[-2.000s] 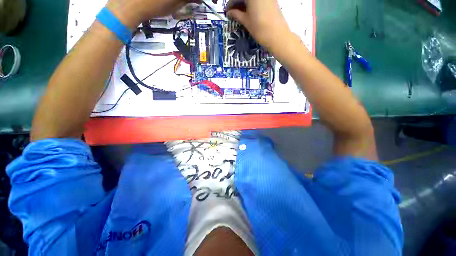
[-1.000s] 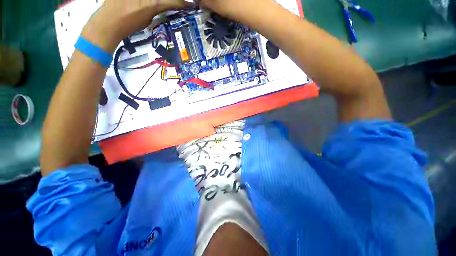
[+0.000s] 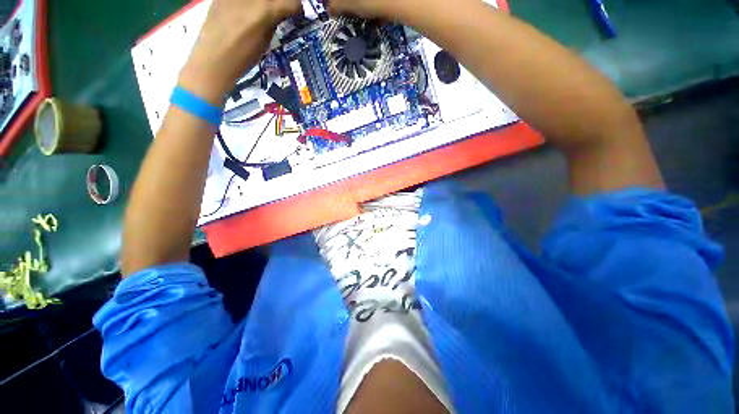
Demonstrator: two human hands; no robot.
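The white chassis panel (image 3: 174,61) lies tilted in front of me, with an orange-red border (image 3: 373,190) along its near edge. The blue motherboard (image 3: 348,101) sits at its centre, with the black fan (image 3: 356,50) at the board's upper part. A red cable (image 3: 328,136) lies at the board's lower edge. Black tape pieces (image 3: 276,170) and thin wires lie left of the board. My left hand (image 3: 251,18) and my right hand (image 3: 365,6) meet at the top picture edge, above the board. Their fingers are cut off or hidden, so what they hold cannot be told.
On the green bench at left are a large tan tape roll (image 3: 69,126), a small white tape roll (image 3: 103,184) and yellow-green scrap strips (image 3: 31,271). Another unit (image 3: 20,69) shows at the far left edge. A blue tool handle (image 3: 602,18) lies at top right.
The view has turned and shifted left, bringing the other unit and scrap strips into view. The panel appears tilted compared with two seconds ago. Both hands stay near the top edge.
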